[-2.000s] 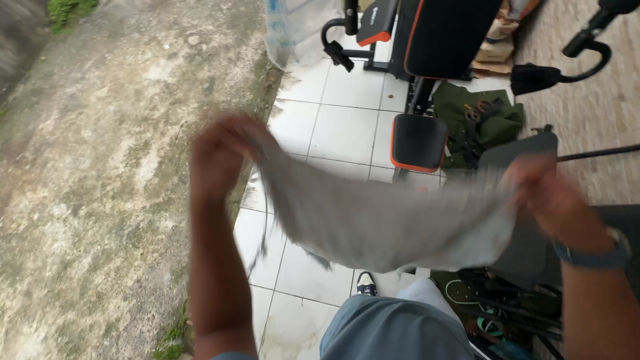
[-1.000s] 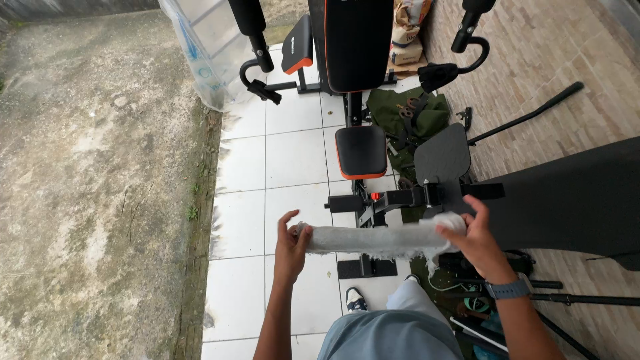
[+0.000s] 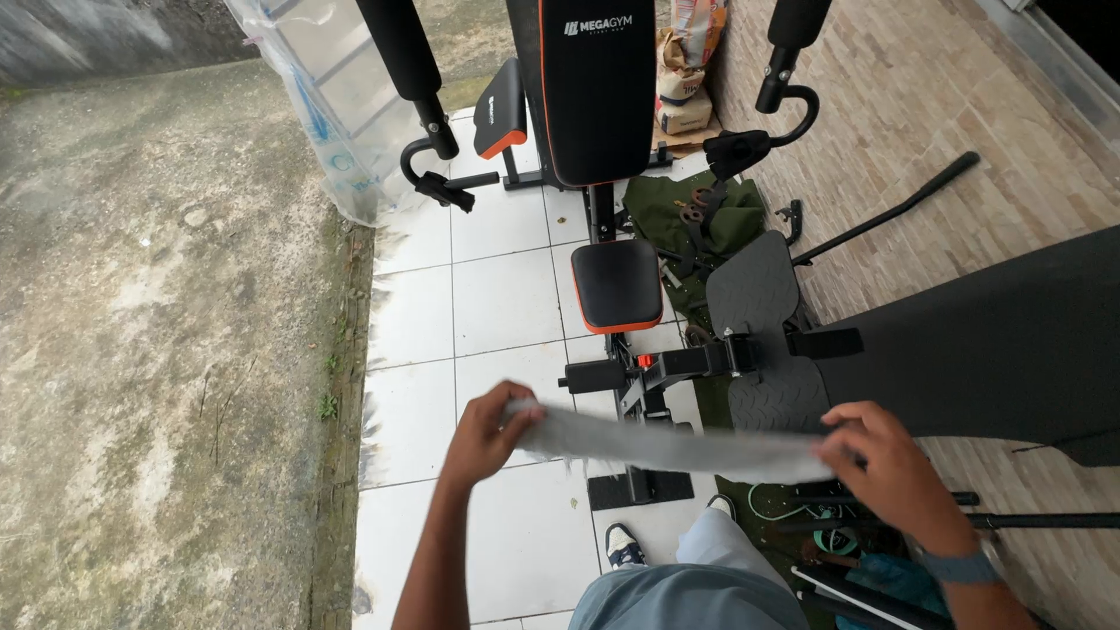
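A grey cloth point(image 3: 665, 444), folded or rolled into a long narrow band, is stretched between my hands, with loose fringe along its lower edge; motion blurs it. My left hand point(image 3: 492, 430) pinches its left end between thumb and fingers. My right hand point(image 3: 884, 468), with a watch band on the wrist, grips the other end. Beyond the cloth stands a home gym machine, with a black seat point(image 3: 618, 285) edged in orange and a tall black backrest point(image 3: 598, 87). A black foam roller point(image 3: 595, 376) is just above the cloth in the view.
Black textured foot plates point(image 3: 757, 284) and a long black padded board point(image 3: 980, 350) lie to the right. Foam-covered handles point(image 3: 404, 52) reach in from above. A green bag point(image 3: 744, 214) with straps rests on the white tiles point(image 3: 507, 306). Bars and cords lie low at right.
Two seconds ago the cloth hung spread wide between both hands; one second ago it was a narrow band, as now. Both hands keep hold of its ends.
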